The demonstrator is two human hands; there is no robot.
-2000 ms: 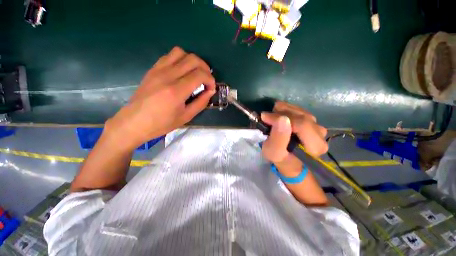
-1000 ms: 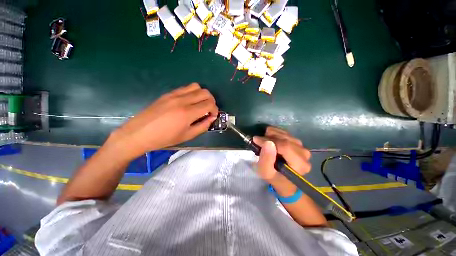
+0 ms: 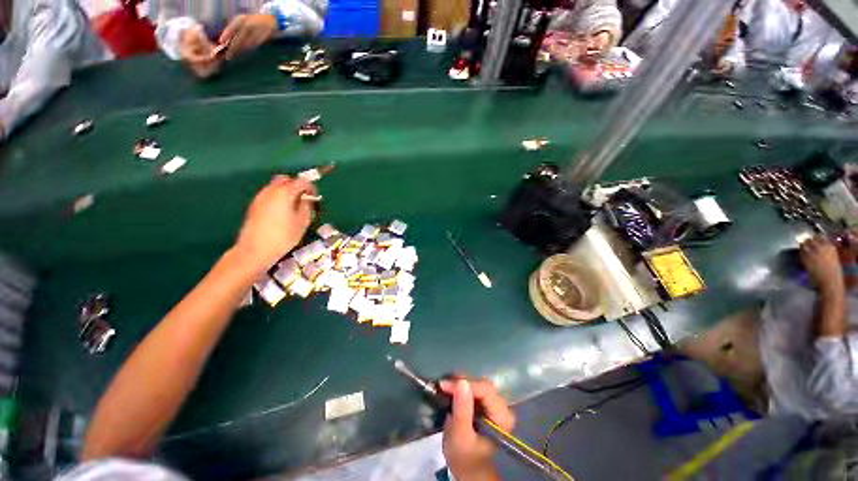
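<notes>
My left hand [image 3: 275,221] is stretched out past the battery heap. A small white-and-dark piece [image 3: 310,175] shows at its fingertips; whether they grip it is unclear. My right hand [image 3: 475,418] holds the soldering iron [image 3: 414,376] like a pen, its tip over the green bench, touching nothing visible. The heap of silver-white pouch cells [image 3: 362,272] with yellow edges lies between the hands. A whitish block [image 3: 344,405] lies near the front edge, with no device beside it. The thin solder wire [image 3: 292,402] curves up left of the block.
Tan ring-shaped container [image 3: 567,289], yellow tray [image 3: 674,271] and black stand [image 3: 546,211] are at right. A thin dark stick [image 3: 469,260] lies right of the cells. Dark parts [image 3: 96,324] lie at left, small pieces [image 3: 310,128] farther back. Other people work across and at right.
The view has swung up and across the bench. My left hand has left the work spot and reached forward past the cells. The device is gone from beside the block; the iron has moved away from it.
</notes>
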